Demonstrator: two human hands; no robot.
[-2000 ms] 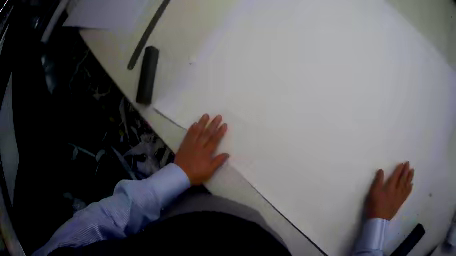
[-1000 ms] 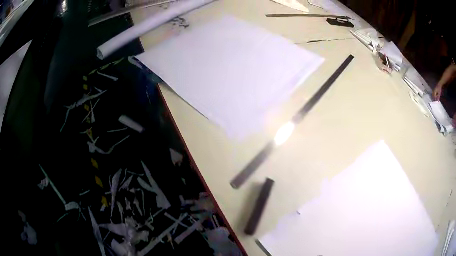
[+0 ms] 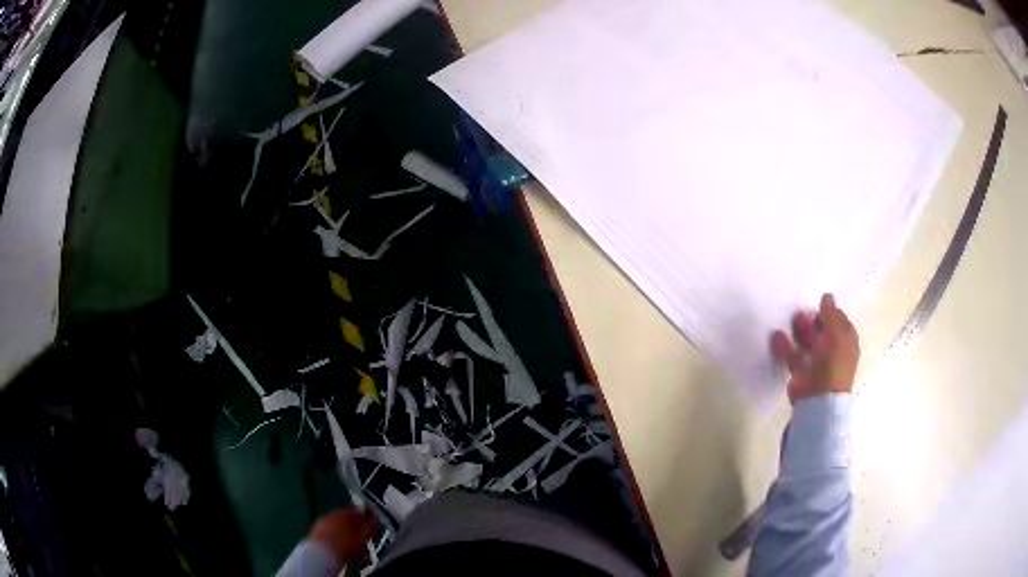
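Note:
A large stack or sheet of white material [image 3: 721,169] lies on the table, a near corner pointing toward me. My right hand [image 3: 821,352] is over that corner, its fingers slightly curled and apart; no grip on the sheet shows. My left hand [image 3: 344,532] is low at the bottom, over the floor side, small and dark; whether it holds anything is unclear. A long grey steel ruler [image 3: 967,231] lies right of the sheet; my right sleeve hides part of it, and its near end shows left of the sleeve.
The cream table [image 3: 631,372] has a red edge on its left. Another white sheet [image 3: 981,507] is at lower right. The dark green floor holds many white scraps [image 3: 428,462], yellow-black tape [image 3: 351,334] and a blue object [image 3: 490,175]. A white roll [image 3: 355,36] is at the top.
The view has swung left and closer to the far sheet. My right hand has come into view at its near corner. My left hand shows at the bottom. The dark weight is no longer visible.

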